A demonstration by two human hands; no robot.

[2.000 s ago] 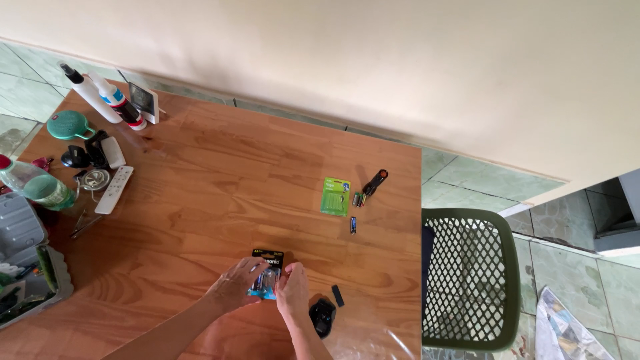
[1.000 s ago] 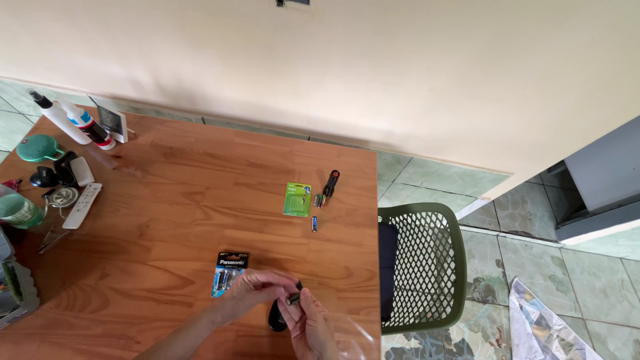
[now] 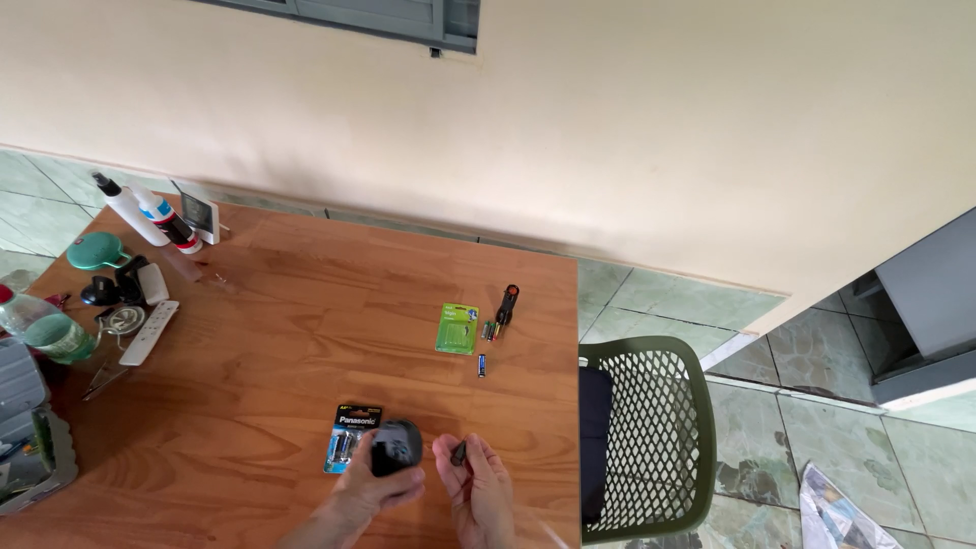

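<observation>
My left hand (image 3: 367, 482) holds a rounded black device (image 3: 397, 447), perhaps a computer mouse, over the near part of the table. Between the fingertips of my right hand (image 3: 479, 476) is a small dark piece (image 3: 458, 454), seemingly the device's cover. A Panasonic battery blister pack (image 3: 343, 444) lies flat just left of the device, partly behind my left hand. Farther back lie a green battery blister card (image 3: 457, 329), a loose blue battery (image 3: 481, 365), several small batteries (image 3: 489, 330) and a black flashlight (image 3: 506, 305).
At the left stand a white spray bottle (image 3: 131, 211), a plastic drink bottle (image 3: 53, 328) and an open grey toolbox (image 3: 65, 450). A white remote control (image 3: 149, 333) lies near them. An olive mesh-backed chair (image 3: 705, 442) is against the table's right edge, with a wall behind the table.
My left hand has left the Panasonic pack, which lies on the table, and lifted the black device. The dark strip beside the device two seconds ago no longer lies there. The view has shifted.
</observation>
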